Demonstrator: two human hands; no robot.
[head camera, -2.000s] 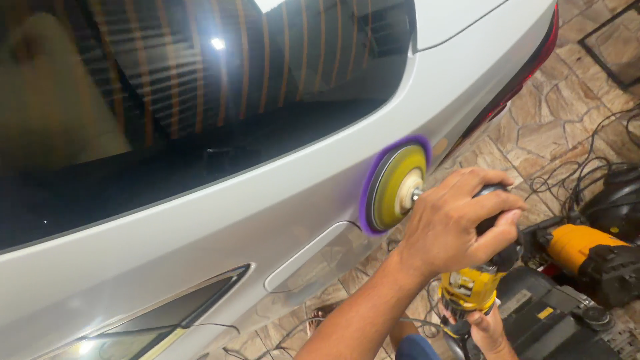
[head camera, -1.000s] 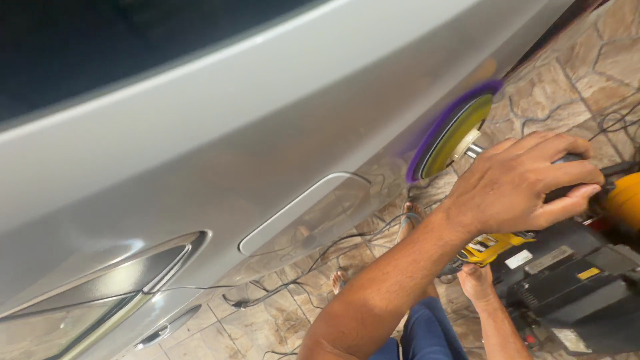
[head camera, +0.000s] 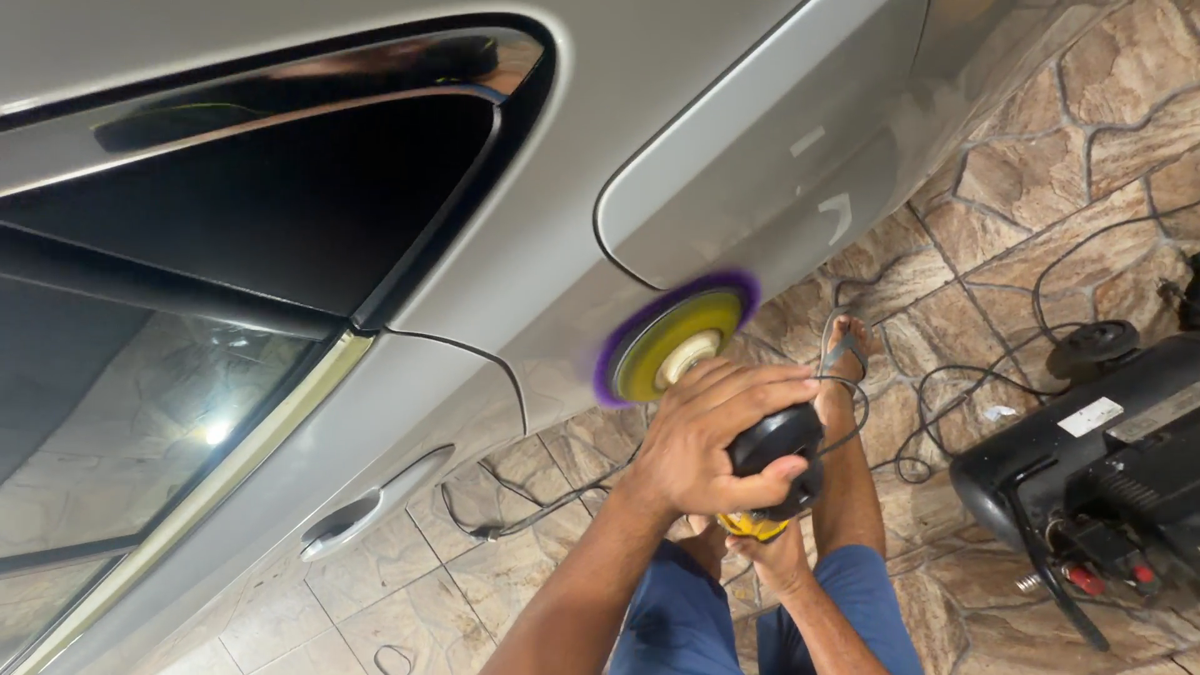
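My left hand grips the black front housing of a yellow and black power polisher. Lower down, my right hand is closed around the polisher's yellow body, partly hidden. The round pad, purple at the rim and yellow on its back, is blurred as if spinning. It lies tilted against the silver-grey car's rear side panel, at the lower corner of a rounded flap. Up to the left are the dark rear side window and, below it, a door handle.
A black cable loops over the stone-patterned floor tiles, with more loops near my sandalled foot. At the right stands a black air compressor with a wheel and red fittings.
The pad has moved along the car's side from near the tail light to the area between the flap and the rear door. The view has swung with it. Both hands keep hold of the polisher.
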